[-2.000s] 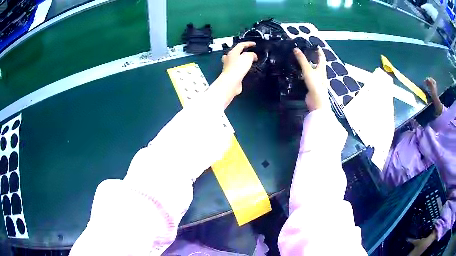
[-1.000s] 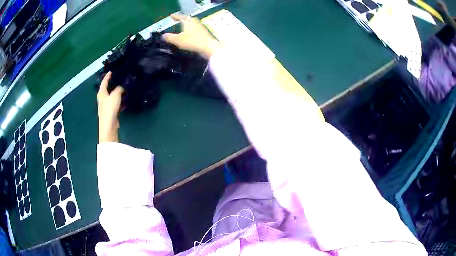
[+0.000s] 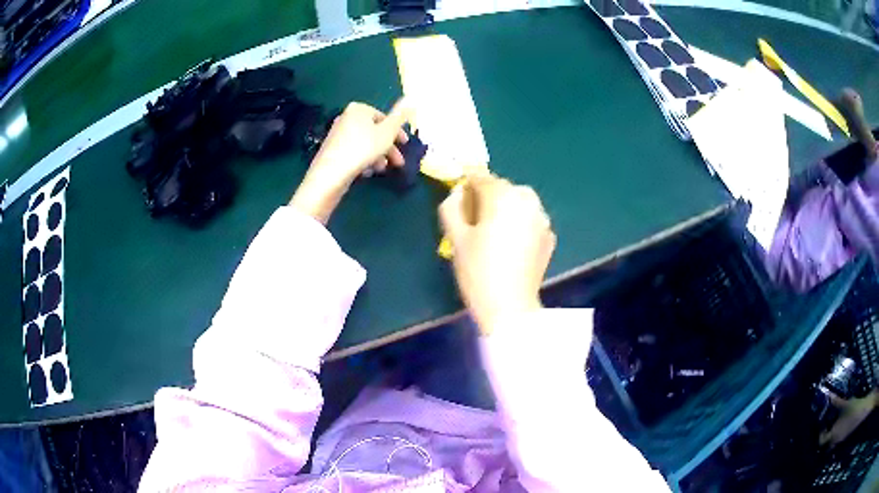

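Note:
The label backing sheet lies on the green bench in front of me, white printed face up with yellow edges. Its near end is bent up and folded. My right hand is closed on that yellow end and slightly blurred. My left hand is just left of the sheet, its fingers curled on a small black plastic part beside the sheet's left edge; its index finger points toward the sheet. A heap of glossy black parts lies to the left of my left hand.
A foam pad sheet lies at the far left. Another pad sheet and white sheets are at the right, near the bench edge. A black part sits at the back. A dark crate and another person's sleeve are at right.
The black heap has moved from centre to the left and both hands have let go of it. My right hand has taken the yellow end of the backing sheet, which is now bent.

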